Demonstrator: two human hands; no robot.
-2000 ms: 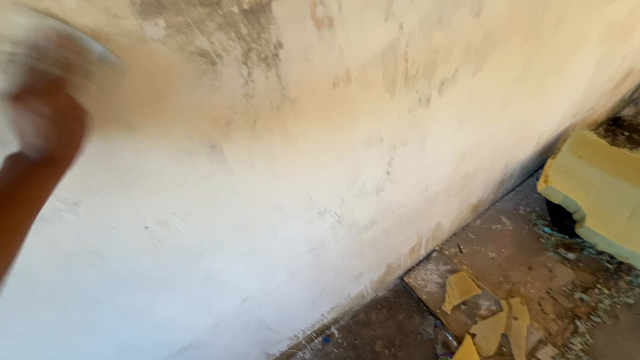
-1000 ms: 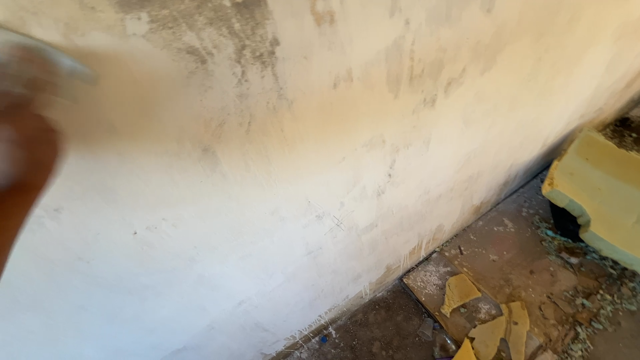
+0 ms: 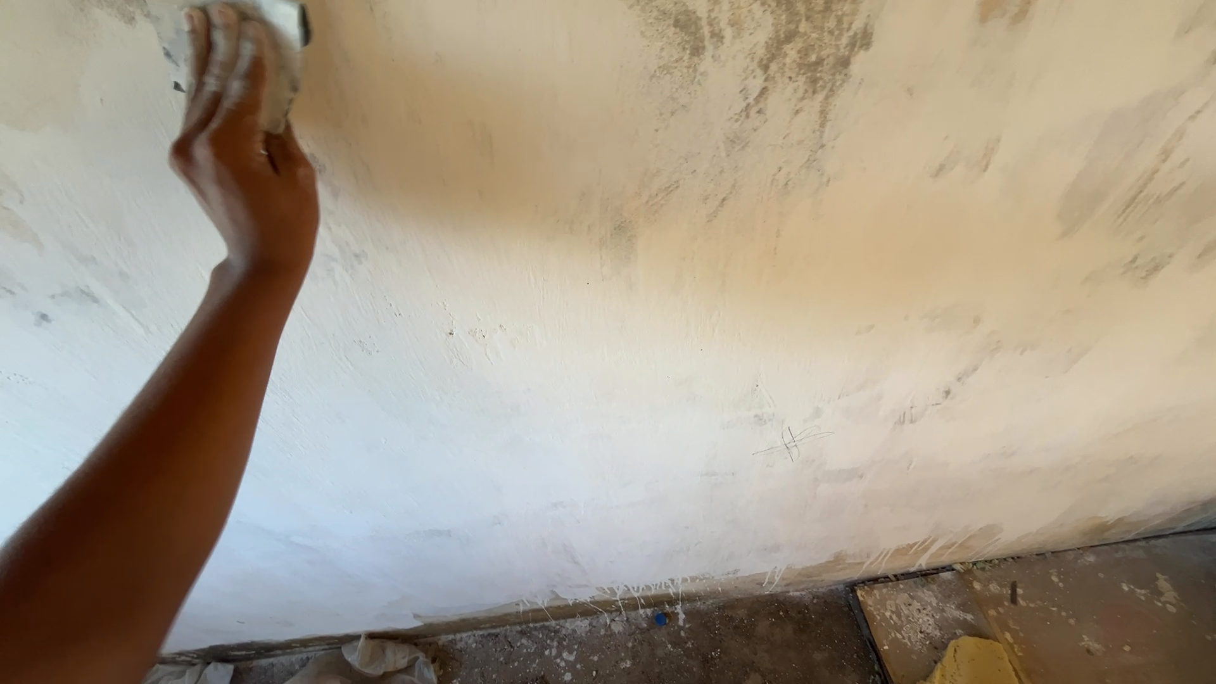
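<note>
A painted wall (image 3: 589,361) with grey and brown stains fills most of the view. At its upper left, my left hand (image 3: 237,142) has its fingers spread over a pale, dust-smeared flat pad (image 3: 282,57) and presses it against the wall. A small dark piece shows at the pad's right edge; its exact kind cannot be told. White dust coats the fingers. Right of the hand, dark stains (image 3: 798,57) mark the wall. A thin scribbled mark (image 3: 790,444) lies lower down. My right hand is out of view.
The dusty floor (image 3: 760,636) runs along the wall's foot, with white splashes on it. A crumpled pale sheet (image 3: 370,660) lies at the bottom left, and a small blue thing (image 3: 661,619) near the wall. Right of these are a flat slab (image 3: 917,613) and a yellow broken piece (image 3: 974,662).
The view has swung left, and the yellow block at the right has left it. My left hand, blurred at the left edge before, now shows clearly with the pad.
</note>
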